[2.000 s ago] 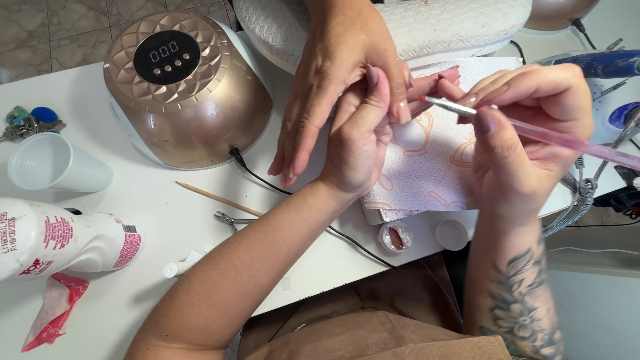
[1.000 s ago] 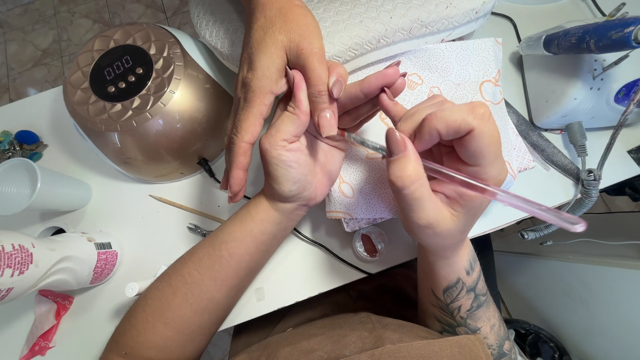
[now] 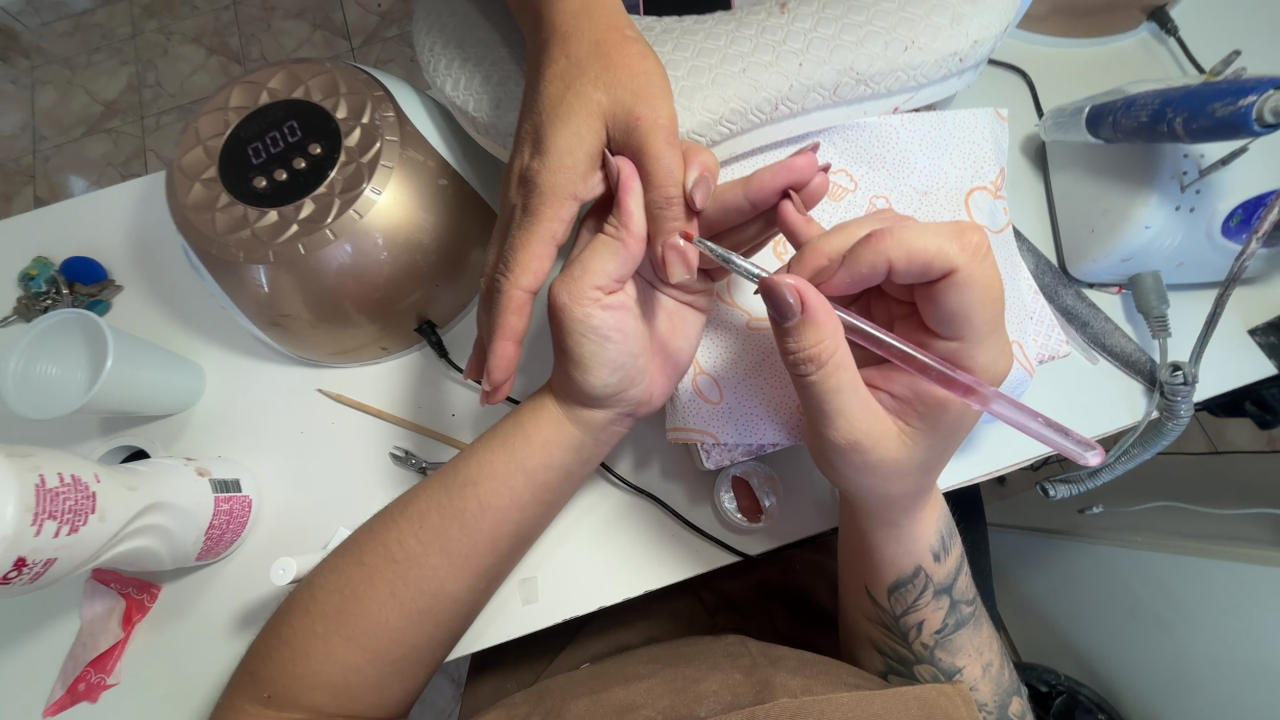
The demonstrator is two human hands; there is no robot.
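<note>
My left hand [image 3: 640, 300] holds a finger of another person's hand [image 3: 600, 130], which reaches in from the top with its fingers pointing down. My right hand [image 3: 890, 330] grips a nail brush with a clear pink handle [image 3: 960, 380] and a silver ferrule. Its reddish tip is at the side of the held finger's nail, which looks glossy pinkish beige. Below, near the table edge, stands a small open pot of reddish-brown product [image 3: 746, 496]. A printed paper towel [image 3: 760, 390] lies under my hands.
A gold nail lamp [image 3: 330, 270] stands left, a white textured armrest [image 3: 800, 70] behind. A wooden stick [image 3: 390, 418], cuticle nippers [image 3: 412, 461], plastic cup [image 3: 150, 375] and white bottle [image 3: 130, 510] lie left. A blue nail drill [image 3: 1180, 110] rests on its white unit at right.
The brush tip has moved from the held finger's nail area to the side of that nail, and the brush handle has tilted. My left hand keeps its hold on the other person's finger.
</note>
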